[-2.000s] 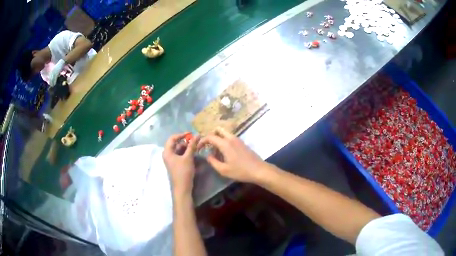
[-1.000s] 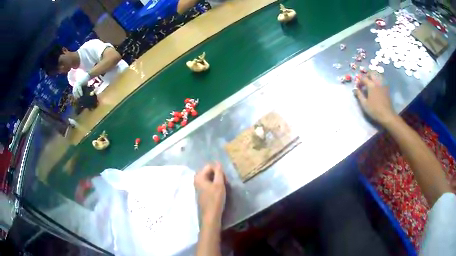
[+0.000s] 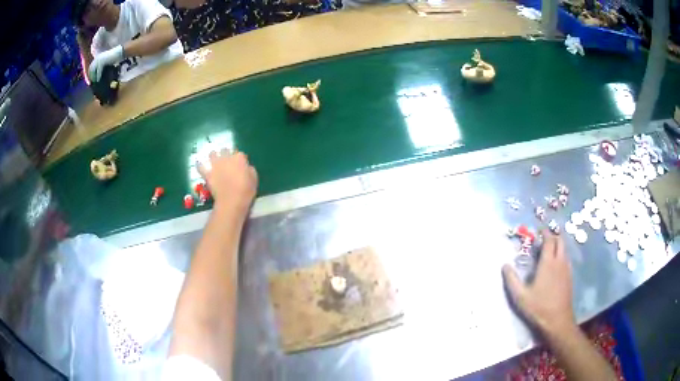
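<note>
My left hand (image 3: 230, 178) reaches over the green belt, back of the hand up, covering part of a group of small red-and-white figures (image 3: 189, 201). Its fingertips are partly hidden, so a grip cannot be told. My right hand (image 3: 546, 286) is low over the steel bench at right, thumb and fingers apart, just beside small red-and-white figures (image 3: 525, 237). A stained brown cardboard pad (image 3: 309, 301) lies on the bench between my arms, with a whitish lump (image 3: 338, 284) in a dark stain.
Tan figures (image 3: 301, 98) sit spaced along the belt (image 3: 358, 123). White discs (image 3: 619, 201) lie heaped at far right, near a brown card (image 3: 666, 195). A white plastic bag (image 3: 142, 286) is at left. A blue bin (image 3: 626, 350) stands below right. A gloved person works opposite.
My left hand has moved from the bench beside the cardboard out over the belt figures. My right hand has gone from near the left hand to the figures at right. The view has turned.
</note>
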